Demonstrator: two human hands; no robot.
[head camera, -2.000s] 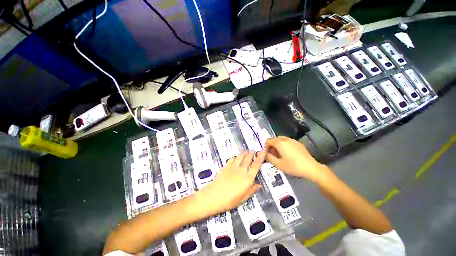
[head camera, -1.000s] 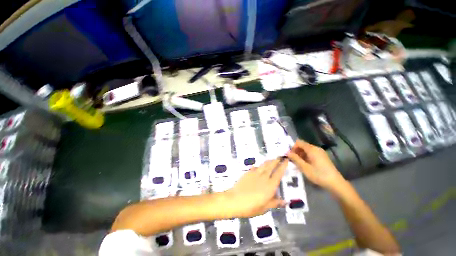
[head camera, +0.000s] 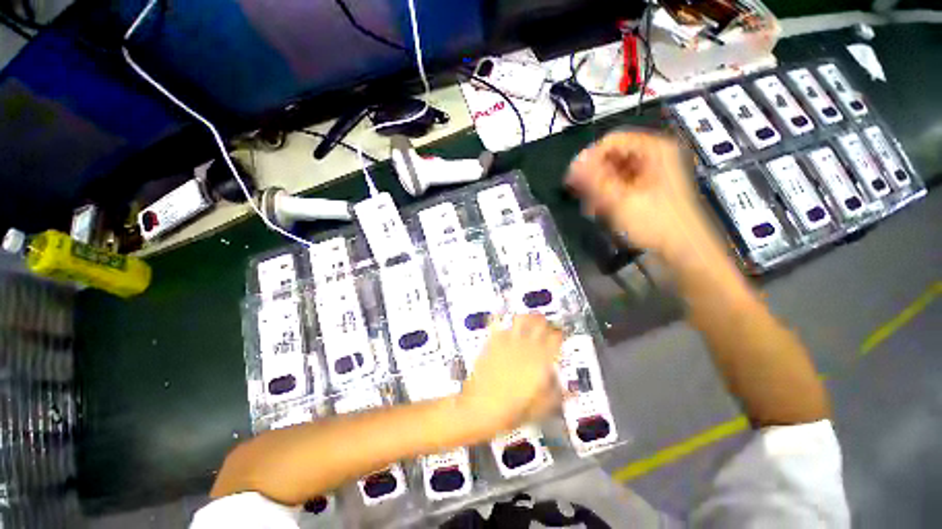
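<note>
White devices with dark ovals lie in rows in a clear blister tray (head camera: 251, 356) under my hands. One white device (head camera: 383, 227) at the tray's rear has a thin white cable (head camera: 369, 176) at its far end. My left hand (head camera: 513, 374) rests over the tray's right half, fingers curled, beside a white device (head camera: 584, 398); whether it holds anything is hidden. My right hand (head camera: 632, 186) is raised right of the tray, blurred, fingers bent; I cannot tell if it holds something. A dark object (head camera: 609, 248) lies partly hidden below it.
Two white barcode scanners (head camera: 310, 210) (head camera: 439, 170) lie behind the tray. A filled tray (head camera: 770, 258) lies at right. A yellow bottle (head camera: 88, 263) and stacked trays (head camera: 36, 382) are at left. A mouse (head camera: 570, 101), red tool (head camera: 630, 62) and parts box (head camera: 718, 52) are on the rear ledge.
My right hand has moved away from my left hand and the tray's right column, up and to the right. My left hand stays over the tray, its fingers now more curled. The view has shifted.
</note>
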